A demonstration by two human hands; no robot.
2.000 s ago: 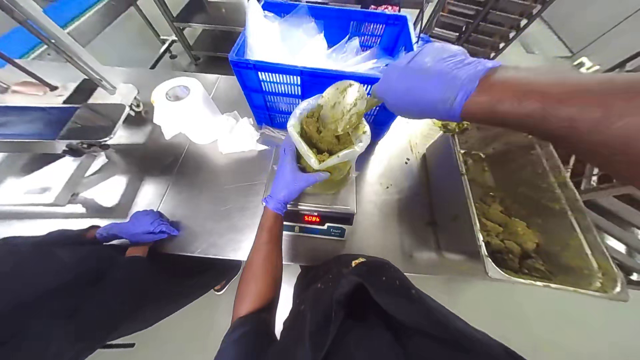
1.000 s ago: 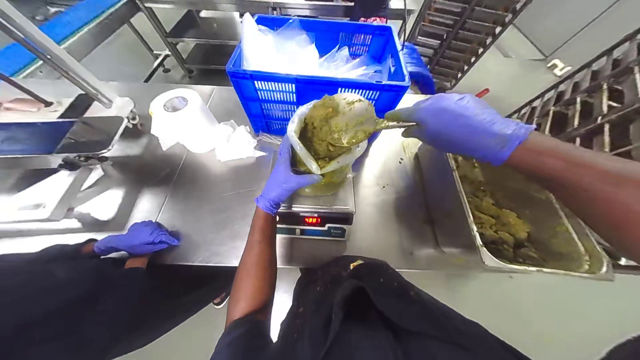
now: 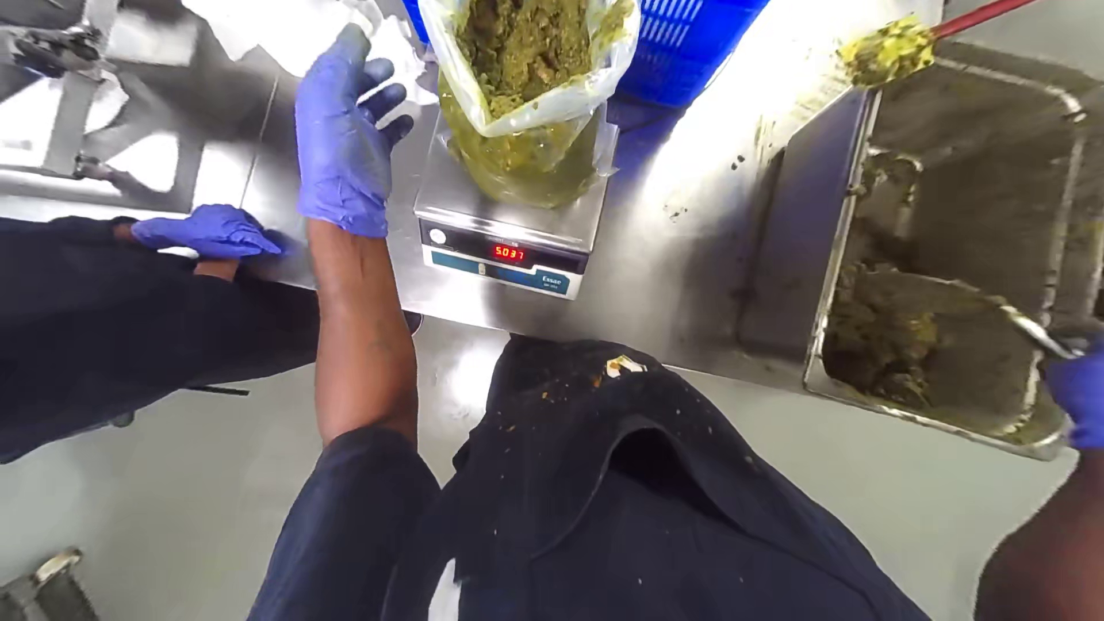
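A clear plastic bag (image 3: 535,164) filled with green-brown paste stands open-mouthed on a digital scale (image 3: 500,259) with a lit red display. Just left of the bag, my left hand (image 3: 345,147), in a purple glove, is raised with its fingers apart and holds nothing. At the far right edge my right hand (image 3: 1078,379), also gloved and partly cut off by the frame, grips the handle of a metal scoop (image 3: 1035,332) over the tray. The steel tray (image 3: 841,285) holds more of the paste (image 3: 888,345).
A blue plastic crate (image 3: 681,52) is behind the bag. White paper (image 3: 259,30) lies at the upper left of the steel table (image 3: 673,285). A paste-covered utensil with a red handle (image 3: 975,15) rests at the tray's back corner. A co-worker's gloved hands (image 3: 207,231) are at the left.
My left hand has let go of the bag and moved to its left. My right hand has moved from above the bag to the tray at the right. The view has shifted.
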